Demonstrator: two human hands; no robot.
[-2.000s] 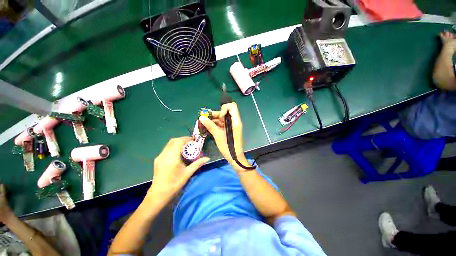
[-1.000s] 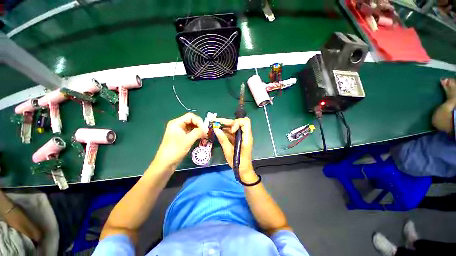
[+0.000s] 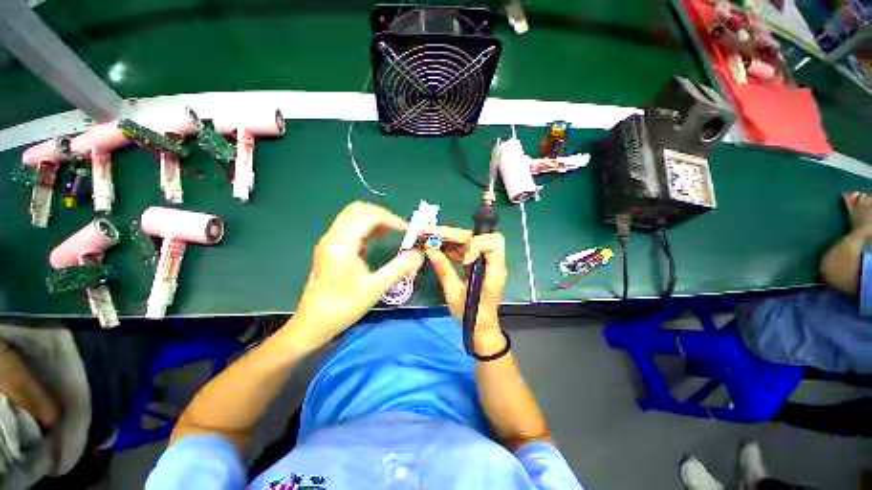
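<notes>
My left hand point(image 3: 349, 263) grips the pale handle shell point(image 3: 419, 226) of a pink hair dryer unit, whose round grille end point(image 3: 398, 290) shows below my fingers near the bench edge. My right hand point(image 3: 478, 273) holds the black soldering iron point(image 3: 477, 278) upright, its metal tip pointing away from me. The thumb and fingers of my right hand also touch a small board with a yellow and blue block point(image 3: 433, 243) beside the shell. The tip is apart from the board. My fingers hide most of the unit's barrel and wires.
Several pink units point(image 3: 179, 224) lie at the left. A black fan point(image 3: 435, 86) stands ahead. Another unit point(image 3: 517, 170) and a loose board module point(image 3: 585, 259) lie right, before the black soldering station point(image 3: 656, 167). A red tray point(image 3: 779, 113) is far right. Another person's arm point(image 3: 849, 230) is at the right edge.
The view has shifted. My left hand has moved from the round end up to the handle shell, which now stands out between my hands. The iron stays in my right hand.
</notes>
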